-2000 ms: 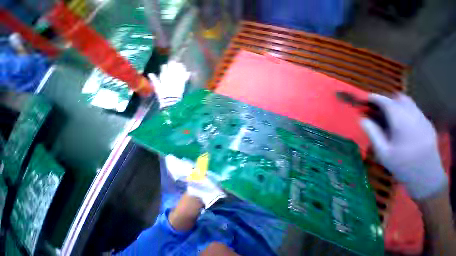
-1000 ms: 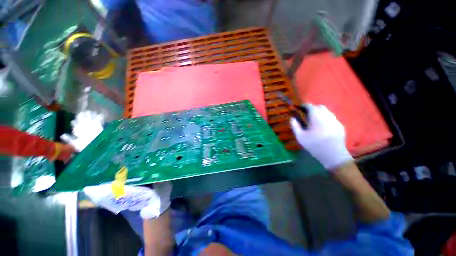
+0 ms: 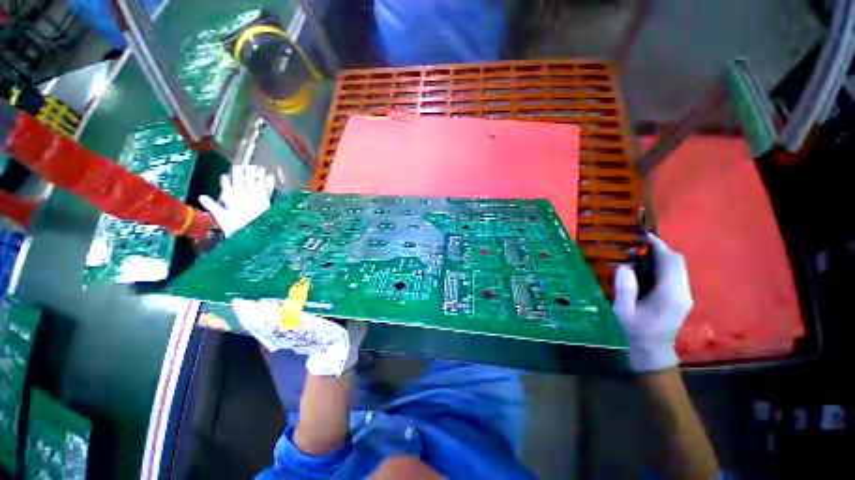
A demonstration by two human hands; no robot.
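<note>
A large green circuit board is held tilted above my lap, its face with silvery pads up. My gloved left hand holds its near left edge from below; the fingers under the board are hidden. A yellow tape strip stands at that edge. My gloved right hand is closed around dark-handled cutters at the board's right edge, jaws pointing away from me. A white glove lies beyond the board's left corner.
A red sheet lies on the orange slotted rack behind the board. More red sheets lie right. The green conveyor at left carries other boards. A red-wrapped post and a yellow-black ring stand near it.
The view has swung; the rack and red sheets now sit differently in it. The board is more level across than two seconds ago. My right hand with the cutters has come beside the board's right edge.
</note>
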